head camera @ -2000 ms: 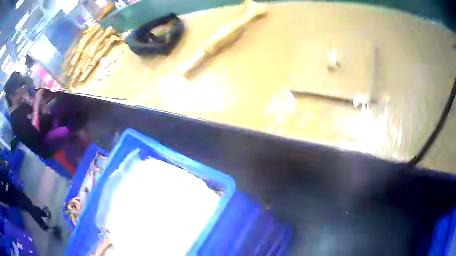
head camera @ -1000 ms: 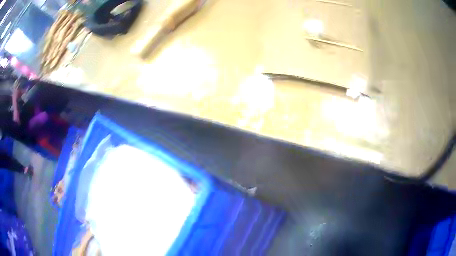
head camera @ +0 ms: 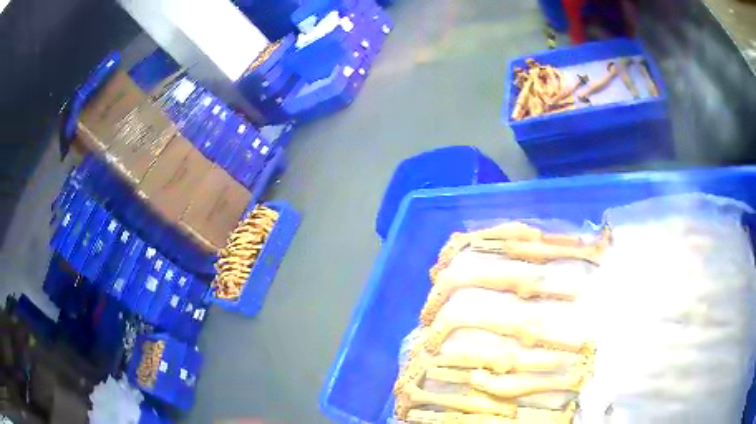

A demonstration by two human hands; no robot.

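Observation:
A large blue crate (head camera: 365,331) fills the lower right of the view, close in front of me. Several tan figure legs (head camera: 514,335) lie side by side in it on a white liner. A white liner sheet (head camera: 680,315), very bright, covers the crate's right part. Neither of my hands is in view. Small details on the legs' feet are too blurred to tell.
Another blue crate (head camera: 593,137) with tan legs stands beyond. A blue bin (head camera: 414,170) sits behind the near crate. Stacked blue crates and brown cardboard boxes (head camera: 170,170) stand left, beside a crate of legs (head camera: 269,277). Grey floor (head camera: 331,199) runs between.
The view has swung away from the workbench to the left and down. The near crate now shows larger, with its rows of legs visible.

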